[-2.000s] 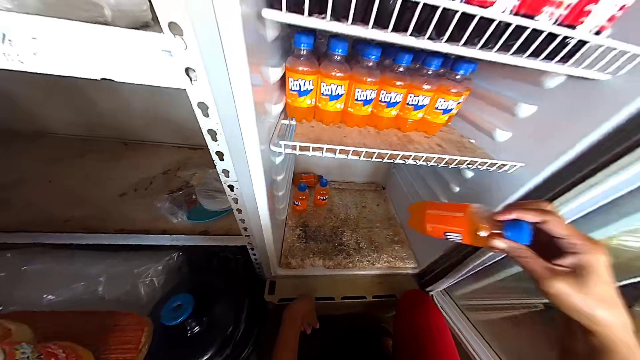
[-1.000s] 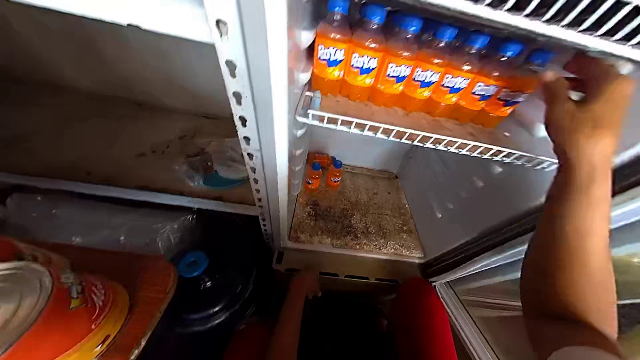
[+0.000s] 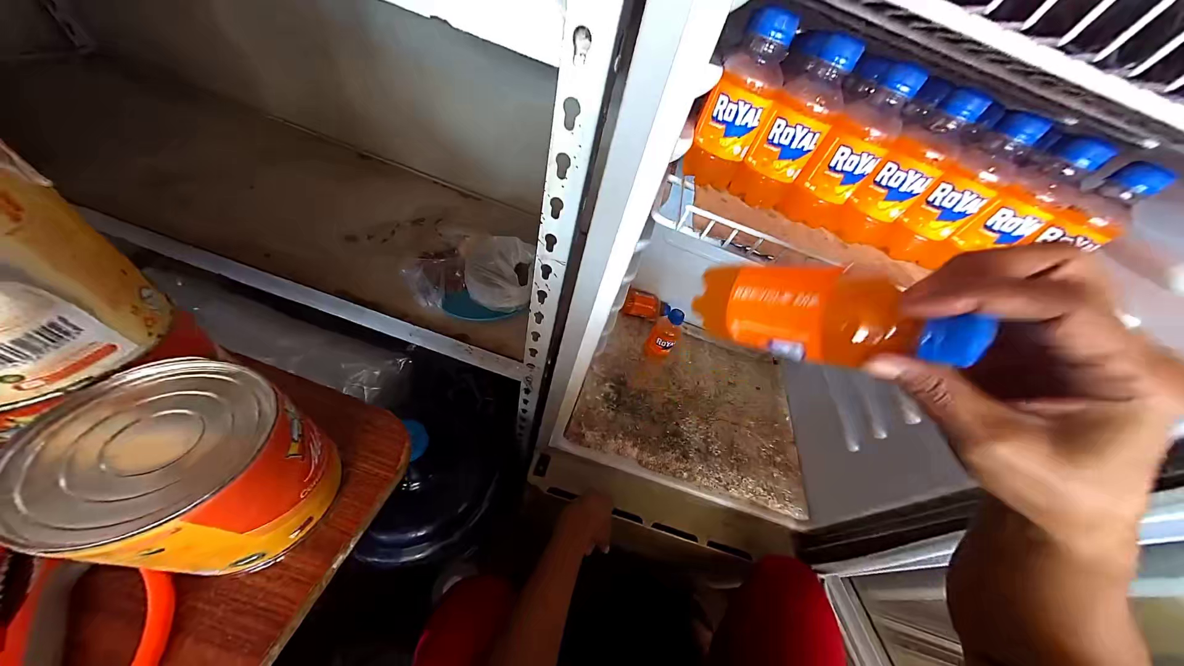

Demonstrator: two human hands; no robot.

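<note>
My right hand (image 3: 1045, 370) grips an orange soda bottle (image 3: 814, 314) near its blue cap; the bottle lies nearly level in front of the fridge's wire shelf (image 3: 740, 231). On that shelf several orange Royal bottles (image 3: 851, 166) stand upright in a row, with more caps behind. My left hand (image 3: 585, 523) is low, at the fridge's bottom front edge, partly in shadow; whether its fingers are closed I cannot tell. One small bottle (image 3: 663, 335) stands on the stained fridge floor (image 3: 694, 416), and another bottle (image 3: 641, 303) lies on its side behind it.
At the left, a large metal can (image 3: 166, 462) sits on a wooden board (image 3: 370, 444) beside orange scissor-like handles (image 3: 153, 615). A perforated metal post (image 3: 560, 185) stands left of the fridge. Below are a dark jug (image 3: 425, 509) and plastic wrap (image 3: 351, 361). The fridge door (image 3: 888, 601) is at the lower right.
A second ago my right hand was at the right end of the shelf row; now it holds a bottle lower and further forward. One fewer bottle stands upright on the fridge floor.
</note>
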